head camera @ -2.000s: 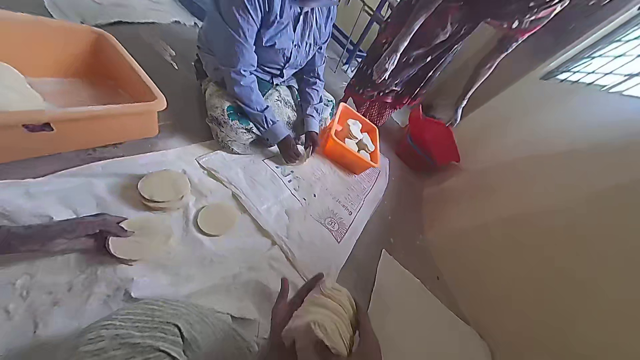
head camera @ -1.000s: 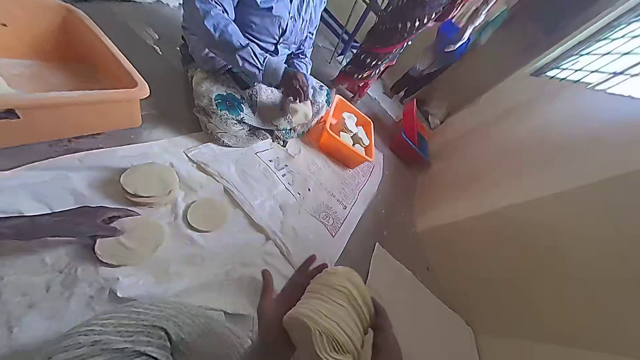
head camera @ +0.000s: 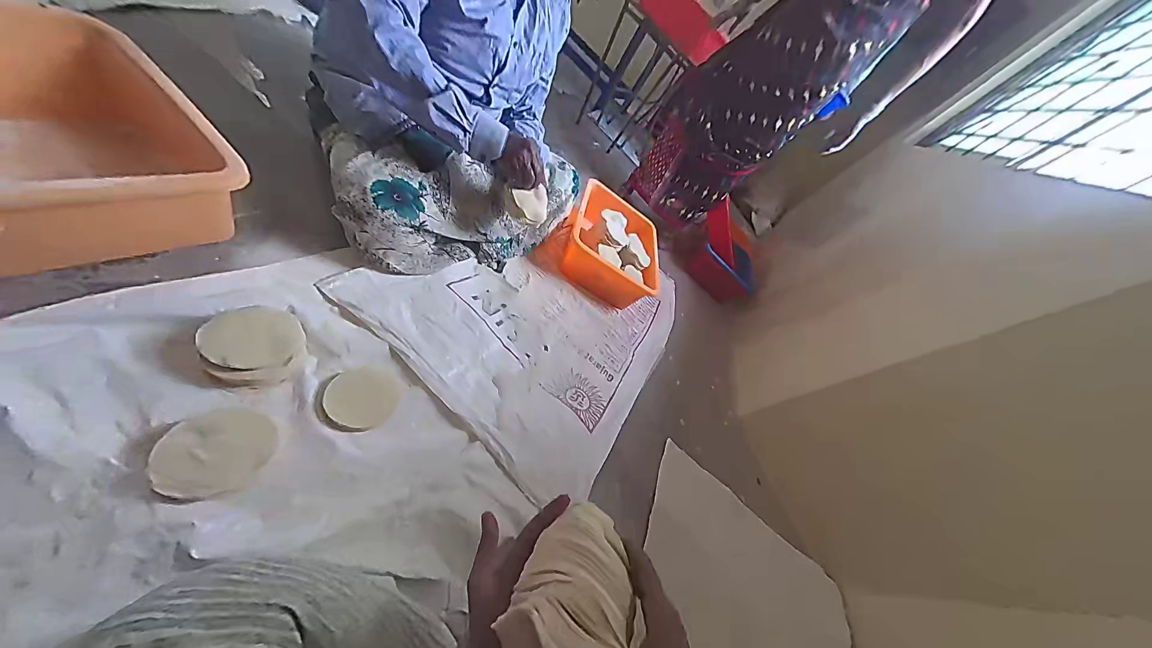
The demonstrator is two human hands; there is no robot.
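Between my two hands, at the bottom centre, is a thick stack of thin dough rounds [head camera: 576,576], standing on edge and bunched together. My left hand [head camera: 506,571] presses its left side with the fingers stretched along it. On its right side lies my right hand [head camera: 655,598], partly hidden by the dough. Left of my hands, a stack of dough rounds [head camera: 250,340], a single smaller round [head camera: 360,399] and a larger round [head camera: 213,453] lie on a white floured cloth [head camera: 387,504].
A seated person [head camera: 450,117] holds a piece of dough [head camera: 529,204] beside an orange tub [head camera: 612,270] of dough pieces. A large orange basin [head camera: 117,207] stands at left. Another person [head camera: 756,99] is near a red container [head camera: 720,261]. A wall [head camera: 954,387] runs along the right.
The other person's hand at the left rounds has gone from view. The stack between my hands, fanned out a second ago, is now bunched up. The view has shifted somewhat.
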